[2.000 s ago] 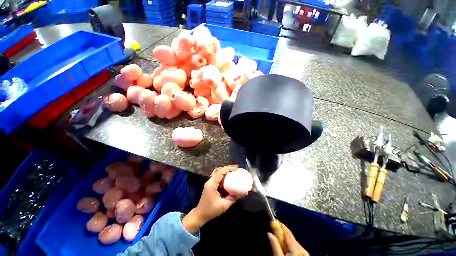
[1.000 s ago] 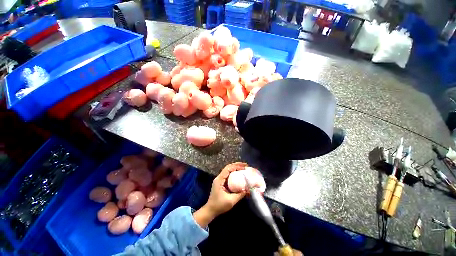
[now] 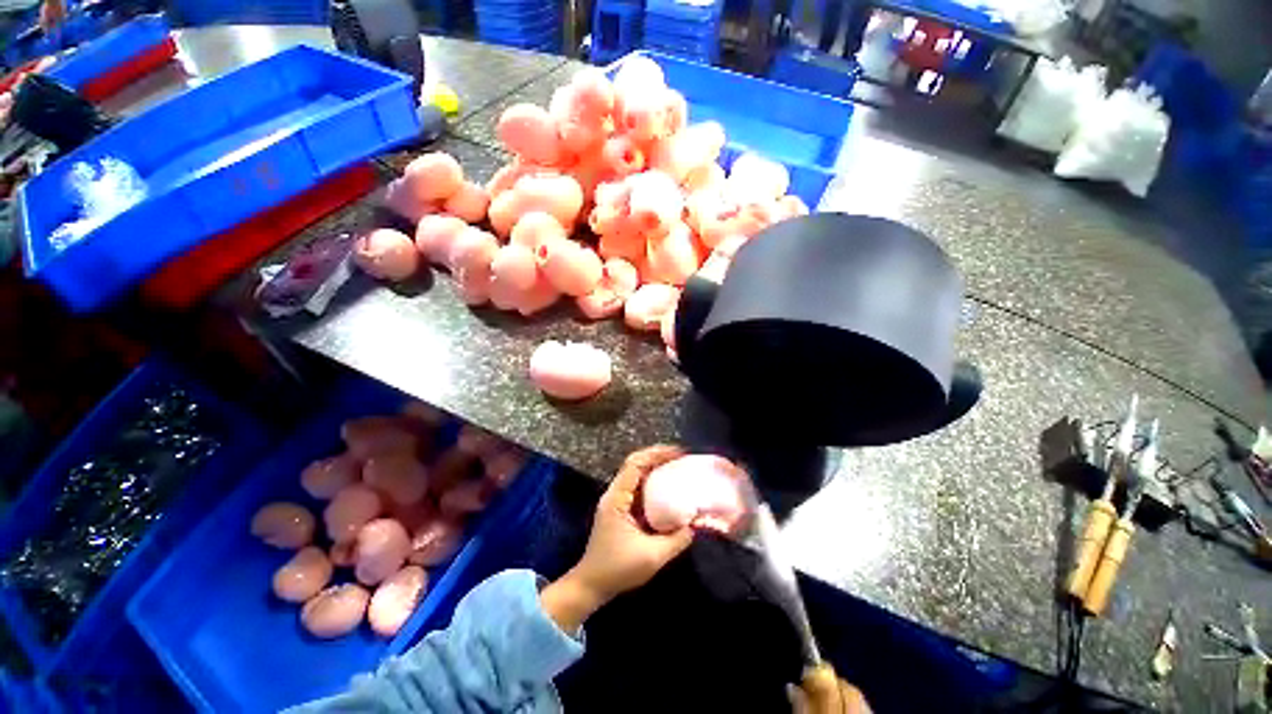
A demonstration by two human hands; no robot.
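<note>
My left hand (image 3: 621, 537), bare with a light blue sleeve, holds a pink hollow doll head (image 3: 695, 494) over the bench's front edge. My right hand (image 3: 830, 693), cut off by the bottom edge, holds the wooden handle of a hand iron (image 3: 784, 586). The iron's long silvery shaft points up and left. Its blurred upper end is at the right side of the doll head; whether it touches cannot be told. One pink piece (image 3: 571, 370) lies alone on the speckled bench (image 3: 460, 366), in front of a heap of pink pieces (image 3: 537, 209).
A black drum-shaped fan (image 3: 837, 328) stands just beyond my hands. A blue bin (image 3: 209, 614) with pink pieces is at lower left, beside a bin of dark shiny parts (image 3: 112, 516). A blue tray (image 3: 279, 119) is at upper left. Two spare irons (image 3: 1102, 551) and cords lie at right.
The iron has moved from across the front of the doll head to its right side. The head is turned in my left hand. The camera view has shifted a little.
</note>
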